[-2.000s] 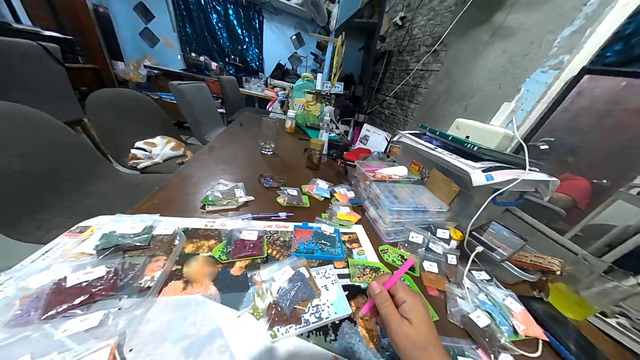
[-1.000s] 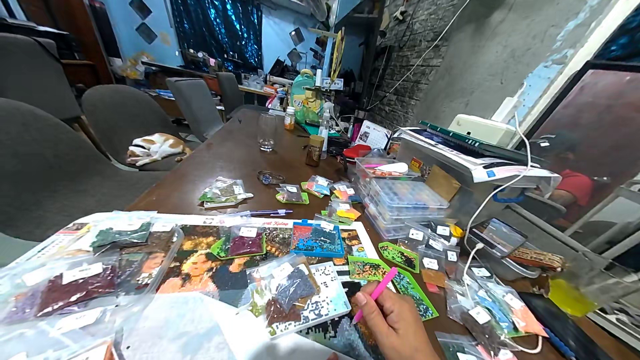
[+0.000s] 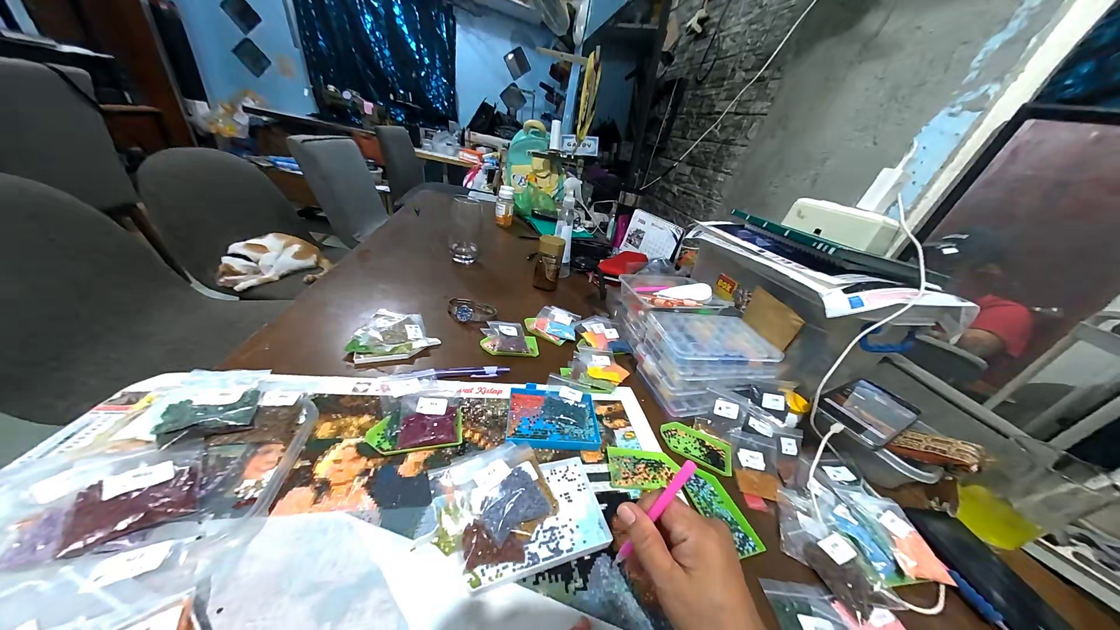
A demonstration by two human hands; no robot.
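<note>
My right hand [image 3: 687, 551] holds a pink pen-shaped applicator [image 3: 656, 510] between thumb and fingers, its tip down at the dark part of a diamond-painting canvas [image 3: 341, 468]. Left of it, a white tray [image 3: 577, 516] of dark beads carries clear bags [image 3: 503, 507]. Green bead trays [image 3: 722, 507] lie just beyond and beside the hand. Farther back on the canvas are a blue tray [image 3: 553, 422] and a bag of dark red beads [image 3: 429, 427]. Of my left hand [image 3: 582, 624] only what seems a fingertip shows at the bottom edge; white sheet material covers the near canvas.
A clear container with bead bags [image 3: 131, 490] occupies the left. Stacked plastic organizer boxes [image 3: 709, 350], more bags [image 3: 840, 542] and a phone [image 3: 871, 411] with a white cable are on the right. Beyond stand a glass [image 3: 465, 229] and a brown jar [image 3: 549, 262]. A cat [image 3: 271, 260] lies on a chair.
Since the earliest frame my right hand has shifted a little left with the pink applicator, whose tip stays around the dark canvas area. The trays and bags keep their places.
</note>
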